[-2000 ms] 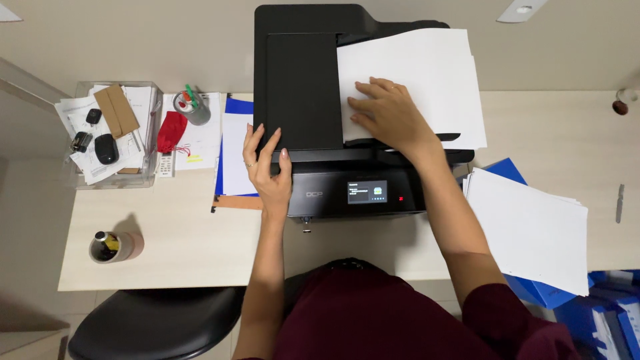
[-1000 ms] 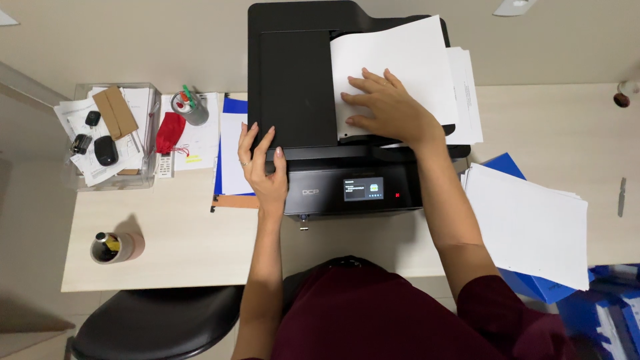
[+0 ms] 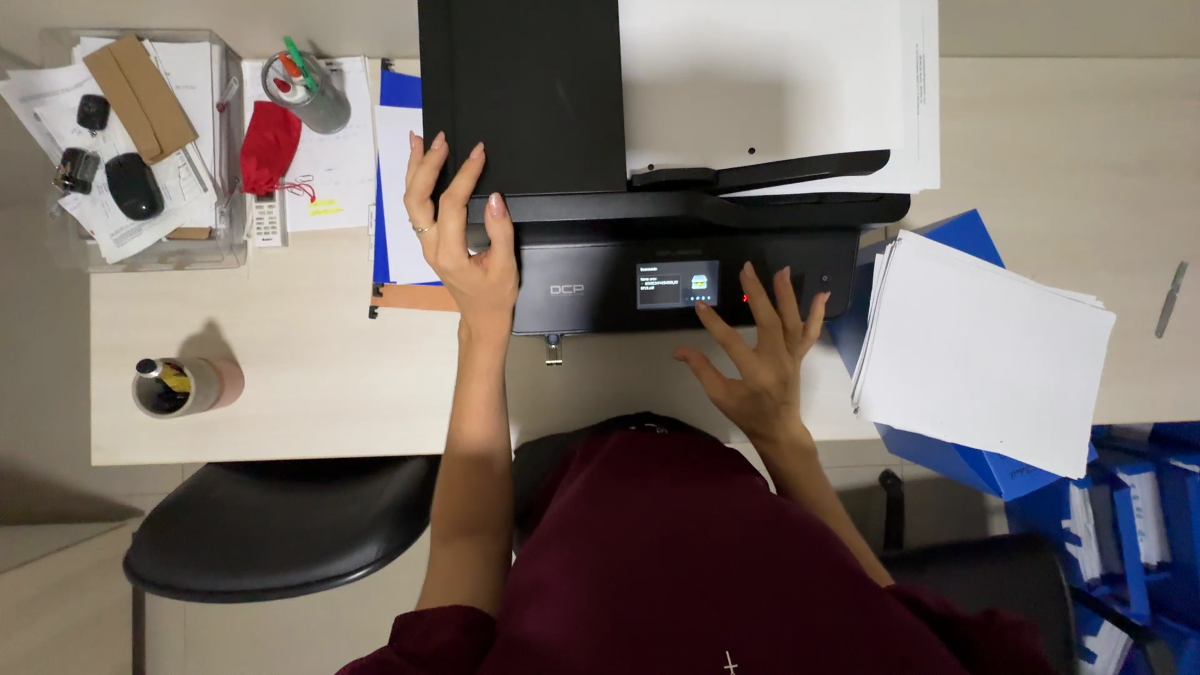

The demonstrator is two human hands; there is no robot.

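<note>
A black multifunction printer [image 3: 586,292] stands at the centre, its small touchscreen [image 3: 677,284] lit. White sheets [image 3: 769,75] lie in the document feeder on its top. My left hand [image 3: 464,239] rests on the printer's left front corner, fingers spread, holding nothing. Over the right part of the control panel is my right hand [image 3: 757,361], empty, fingers apart, with the index fingertip at the screen's lower right edge; whether it touches cannot be told. A USB stick [image 3: 553,350] sticks out of the printer's front edge.
Right of the printer, a stack of white paper [image 3: 984,356] lies on a blue folder [image 3: 966,234]. At left are a clear tray [image 3: 234,141] with papers and a mouse [image 3: 133,186], a pen holder [image 3: 323,98] and a cup [image 3: 192,386]. Black chairs [image 3: 281,534] stand below the desk.
My right hand has moved from the sheets on the feeder down to the control panel. My left hand remains at the printer's left front corner.
</note>
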